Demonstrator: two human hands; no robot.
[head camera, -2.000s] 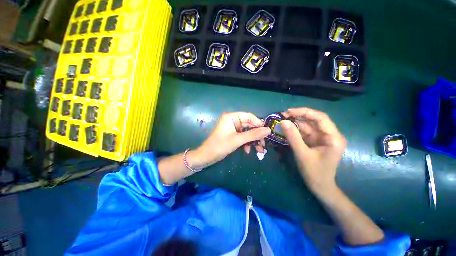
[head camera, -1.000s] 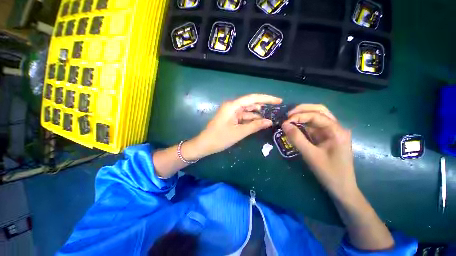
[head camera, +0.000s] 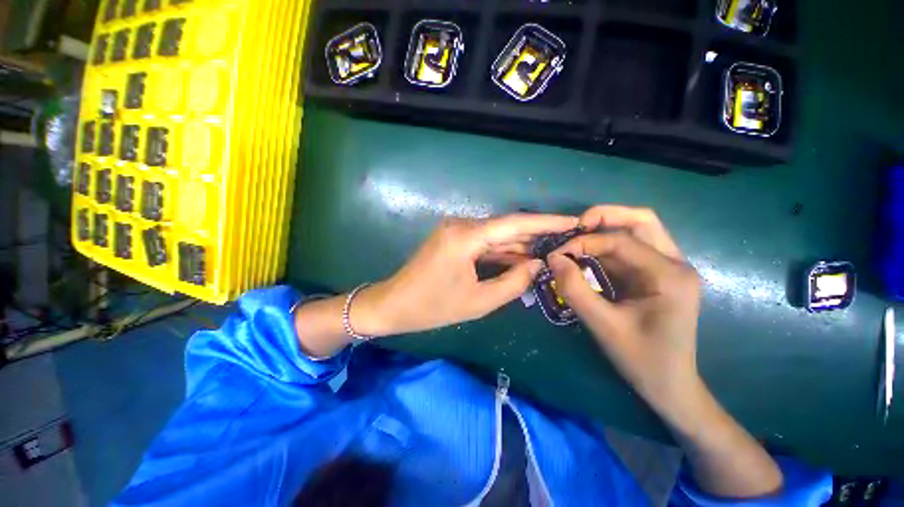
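Observation:
My left hand (head camera: 446, 272) and my right hand (head camera: 634, 287) meet in front of me. Their fingertips pinch a small dark piece (head camera: 555, 241) between them, partly hidden by the fingers. A watch housing (head camera: 558, 305) with a bright rim and yellow inside lies just below the fingertips, partly covered by my right thumb. Whether a finger touches it I cannot tell. A white scrap (head camera: 530, 298) shows at the housing's left side.
A yellow component tray stack (head camera: 203, 203) stands at left. A black foam tray (head camera: 634, 74) with several housings lies at the far side. A separate housing (head camera: 830, 286), a silver-white tool (head camera: 887, 361) and a blue bin (head camera: 897, 233) are at right.
My hands held the housing two seconds ago; then it lay below them with a small dark piece at the fingertips. The view has shifted, so the trays sit higher and further left.

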